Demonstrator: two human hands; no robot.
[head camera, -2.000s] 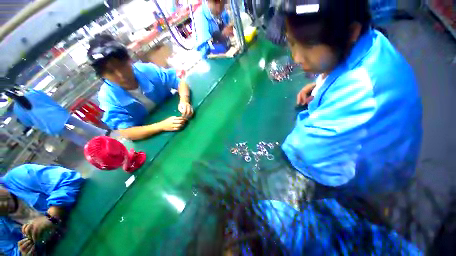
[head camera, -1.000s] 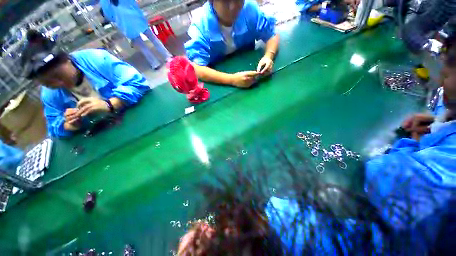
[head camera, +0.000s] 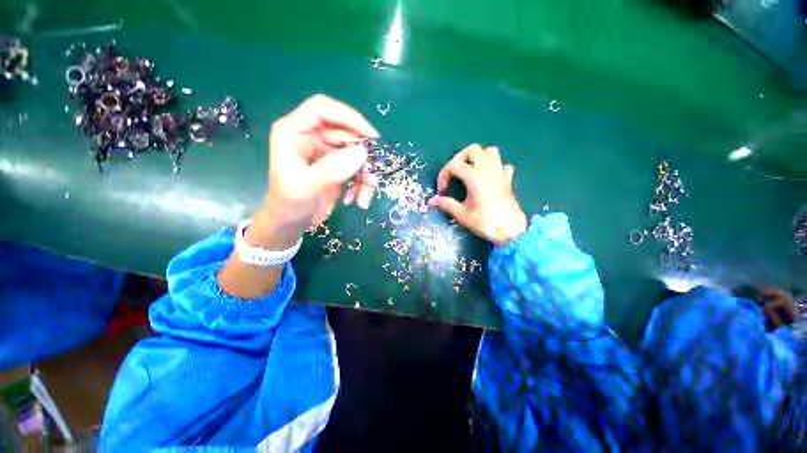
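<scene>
My left hand (head camera: 314, 168), with a white wristband, has thumb and fingers closed on a dark ring-and-link piece (head camera: 380, 159) at its fingertips. My right hand (head camera: 478, 190) is just right of it, thumb and index fingertips brought together at the edge of the small parts; whether a tiny part is between them cannot be told. Silver-white connectors (head camera: 407, 199) lie scattered between and below the hands. Yellowish small fittings (head camera: 332, 241) lie below my left hand.
A dark heap of ringed pieces (head camera: 124, 106) lies at the left. Linked silver pieces (head camera: 672, 226) lie at the right. Single open rings (head camera: 554, 106) lie farther up the green surface (head camera: 495, 53). Another person's blue sleeve (head camera: 708, 354) is at the lower right.
The view has swung down from the people across the bench to the near work area. Both my hands and the small parts now show.
</scene>
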